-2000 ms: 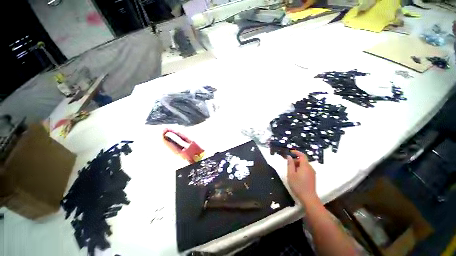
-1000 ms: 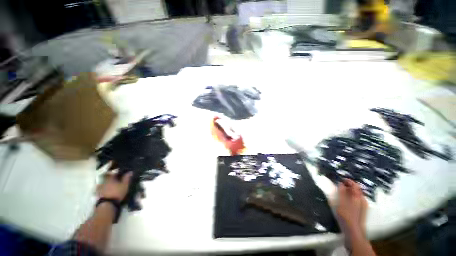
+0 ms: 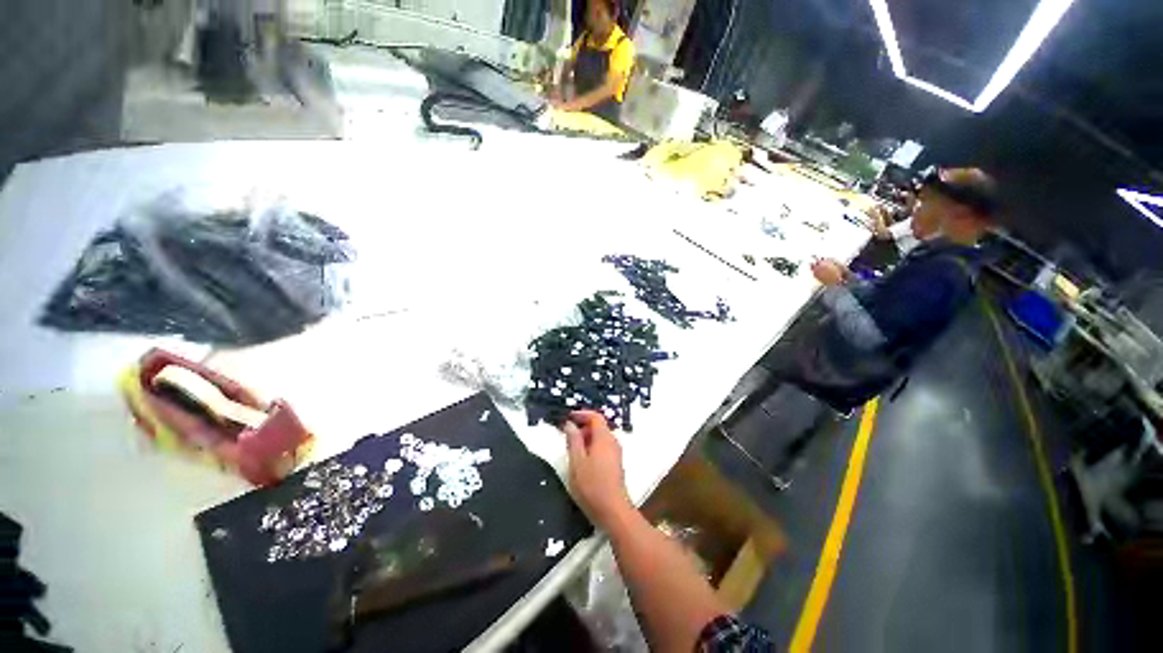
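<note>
My right hand (image 3: 597,469) is at the near edge of the heap of fitted black tabs (image 3: 599,360), fingertips bent together; whether they hold a tab is too small to tell. My left hand is out of the picture. The black mat (image 3: 504,504) lies at the front, with a pile of shiny metal parts (image 3: 329,508) and a pile of white parts (image 3: 444,471) on it. A long dark brownish shape (image 3: 440,584) lies across its near part, blurred. A corner of the plain black tab heap (image 3: 18,587) shows at the left edge.
A red and yellow tape dispenser (image 3: 223,415) stands behind the mat, with a bag of black pieces (image 3: 204,271) beyond. A crumpled clear bag (image 3: 491,370) touches the fitted heap. A smaller tab heap (image 3: 663,288) lies farther off. A person (image 3: 908,300) sits at right; another (image 3: 599,64) is behind.
The view has swung right. My left hand, which was on the plain tab heap, has gone out of the picture. My right hand remains by the fitted heap.
</note>
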